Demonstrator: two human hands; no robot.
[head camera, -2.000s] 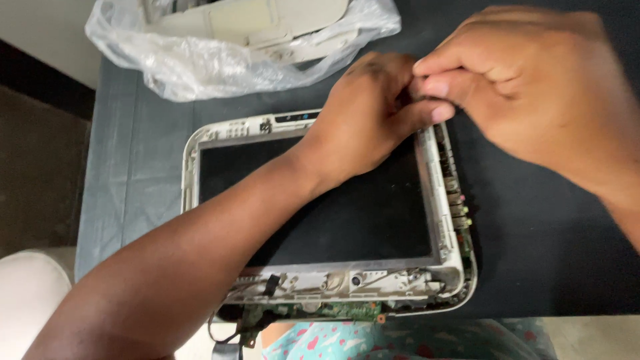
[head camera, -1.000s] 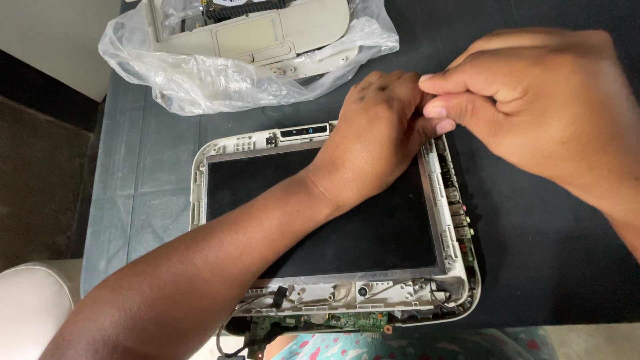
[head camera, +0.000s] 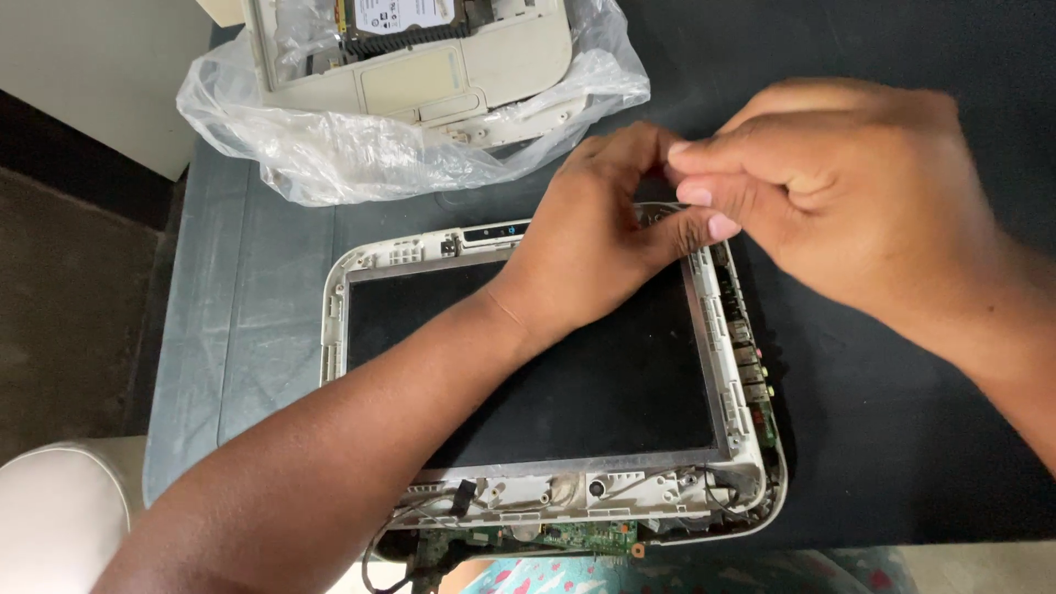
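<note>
An opened laptop display panel (head camera: 577, 379) in a white plastic frame (head camera: 334, 330) lies on the dark table, with a green circuit board (head camera: 586, 536) showing under its near edge. My left hand (head camera: 598, 223) reaches across the screen to the frame's far right corner, its thumb and fingers bent around that corner. Just to the right, my right hand (head camera: 850, 181) has its thumb and forefinger pinched together, touching the left hand's fingers. Whether anything small is between those fingertips cannot be told.
Beyond the panel, a clear plastic bag (head camera: 346, 165) holds a white laptop casing (head camera: 511, 58) with a hard drive (head camera: 400, 15) in it. Ports (head camera: 752, 371) stick out along the panel's right side. A pale rounded seat (head camera: 58, 520) stands at the lower left, beside the dark table (head camera: 891, 429).
Both hands stay at the far right corner with little movement. The view has shifted, so more of the bagged casing shows.
</note>
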